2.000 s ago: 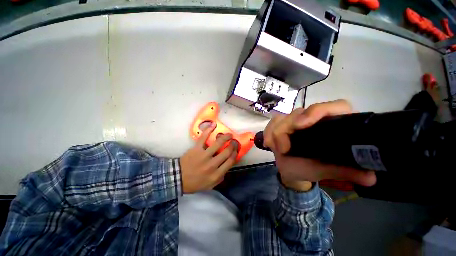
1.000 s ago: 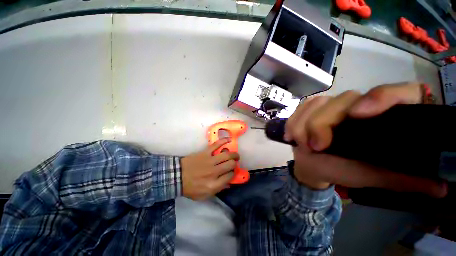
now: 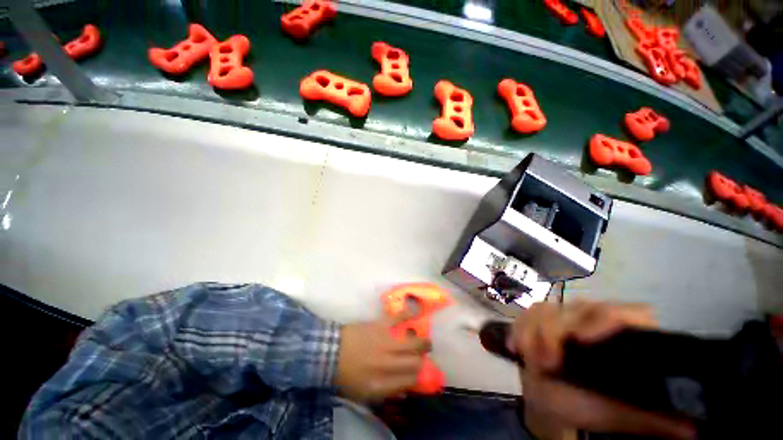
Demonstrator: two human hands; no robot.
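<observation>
An orange plastic housing (image 3: 417, 331) lies on the off-white worktop near its front edge, a little blurred. My left hand (image 3: 378, 357) is on it, with fingers over its middle and at its holes. My right hand (image 3: 575, 352) is wrapped around the black electric screwdriver (image 3: 635, 369), held level and pointing left. The thin bit (image 3: 471, 329) is just right of the housing, apart from it. The grey screw feeder (image 3: 541, 232) stands behind the screwdriver's nose. Whether a screw is on the bit cannot be told.
A green conveyor belt (image 3: 283, 94) with a metal edge rail (image 3: 369, 137) runs behind the worktop (image 3: 215, 189). Several orange housings lie on it. At the far right beyond the belt are a cardboard sheet (image 3: 614, 34) with orange parts and a pale box (image 3: 713, 39).
The view has tilted up, showing more of the belt. My left hand stays on the housing, which turned so one flared end lies toward the feeder. The bit has come off the housing.
</observation>
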